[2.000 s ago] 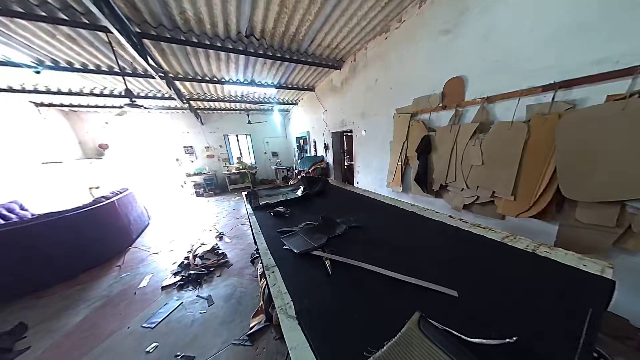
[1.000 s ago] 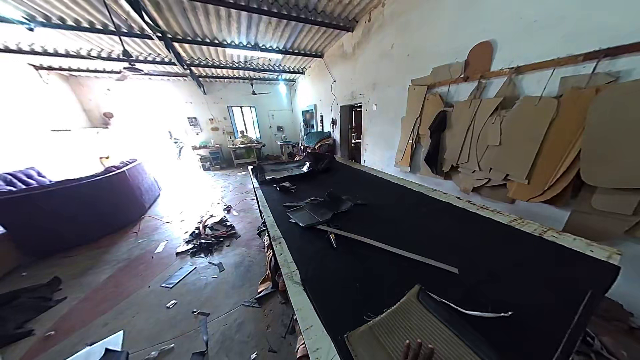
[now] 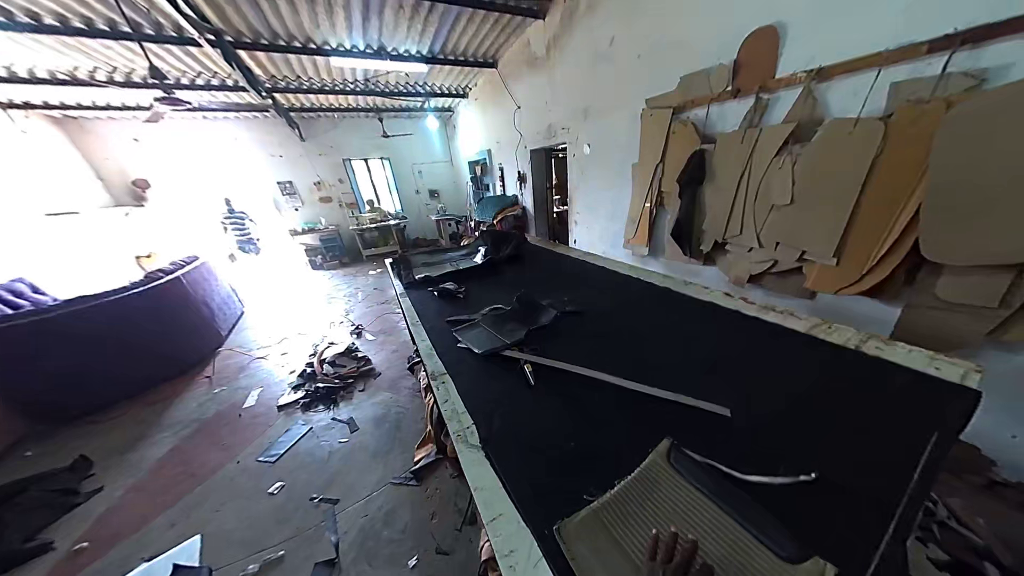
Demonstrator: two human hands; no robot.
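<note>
At the bottom edge, my right hand (image 3: 676, 552) rests its fingertips on a ribbed olive-beige panel (image 3: 640, 496) with a dark padded border; its palm is out of frame. My left hand is out of view. The panel lies at the near end of a long table covered in black material (image 3: 608, 432). Beside the dark border lies a thin whitish strip (image 3: 752, 478). Farther up the table are a long flat metal straightedge (image 3: 624, 382), a small tool with a yellowish part (image 3: 528, 373) and crumpled black sheet pieces (image 3: 504, 324).
Cardboard templates (image 3: 824, 184) hang on the right wall. A curved purple sofa (image 3: 120, 336) stands left. Scrap heaps (image 3: 332, 372) and loose offcuts (image 3: 284, 442) litter the floor beside the table's pale edge (image 3: 472, 448). One person (image 3: 238, 228) stands far off; another (image 3: 373, 208) is near the window.
The fingers of my right hand have come into view on the ribbed panel, which was only partly in frame two seconds ago. The view has shifted, showing more floor at left.
</note>
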